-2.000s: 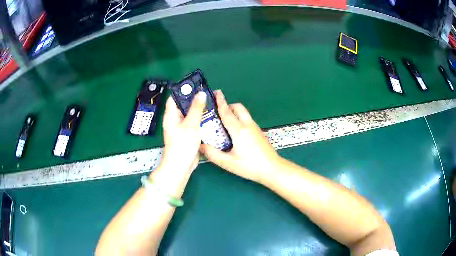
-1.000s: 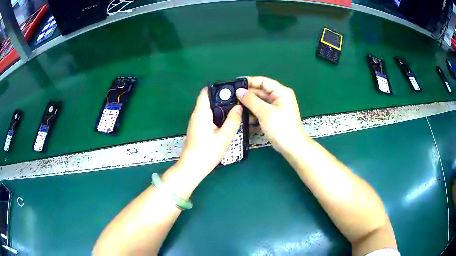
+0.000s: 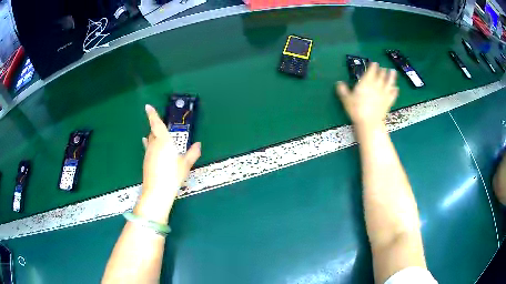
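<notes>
An open phone housing (image 3: 182, 111) lies on the green belt, its round disc at the far end and its white keypad part at the near end. My left hand (image 3: 162, 158) is at its lower left, fingers apart, partly covering the keypad end. My right hand (image 3: 370, 99) is over another open phone housing (image 3: 357, 65), fingers spread. Only that unit's dark far end shows; the rest is hidden under the hand. I cannot tell whether the fingers touch either unit.
More open housings lie at left (image 3: 75, 161) and right (image 3: 406, 69). A yellow-framed phone (image 3: 295, 56) lies further back. A worn metal rail (image 3: 244, 165) separates the belt from the glossy worktop (image 3: 288, 222). A black box (image 3: 61, 33) and white cable (image 3: 95, 34) are beyond. Part of a person shows at the right edge.
The housing that was in both hands is no longer held. My hands have moved apart, left hand leftward and right hand rightward over another unit. The yellow-framed phone shows further left.
</notes>
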